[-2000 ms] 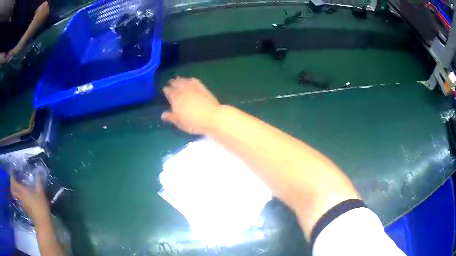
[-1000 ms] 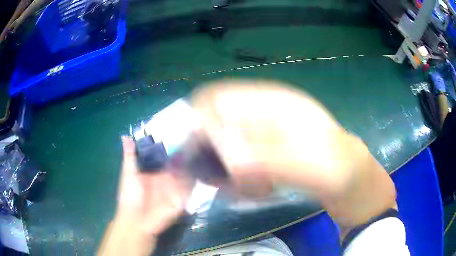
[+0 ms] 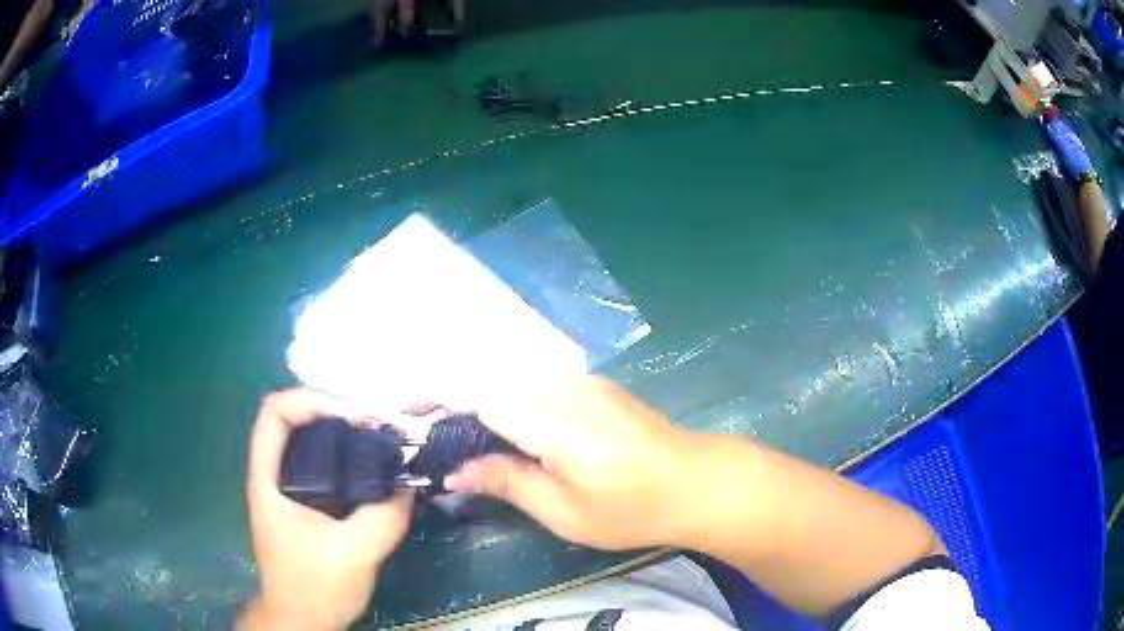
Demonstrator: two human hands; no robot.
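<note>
My left hand [image 3: 308, 530] is closed around a black power adapter [image 3: 335, 466] low in front of me. Metallic plug pins show at the adapter's right side. My right hand [image 3: 555, 475] grips the black coiled cable [image 3: 454, 446] right beside the adapter. A bright white stack [image 3: 425, 314] lies on the green surface just beyond both hands. A clear poly bag [image 3: 567, 277] lies flat at the stack's right edge, partly against it.
A blue crate [image 3: 148, 185] with bagged goods stands at upper left. Crinkled bags [image 3: 31, 456] lie at the left edge. A dark cord clump [image 3: 512, 99] lies farther up the green surface [image 3: 764, 247]. A blue bin [image 3: 1023, 456] is at lower right. Another person's gloved hand [image 3: 1067, 142] is at right.
The right hand reached out near the crate, then came back to the left hand. Both hands now hold the adapter and cable closer to me. The clear bag beside the stack is now visible.
</note>
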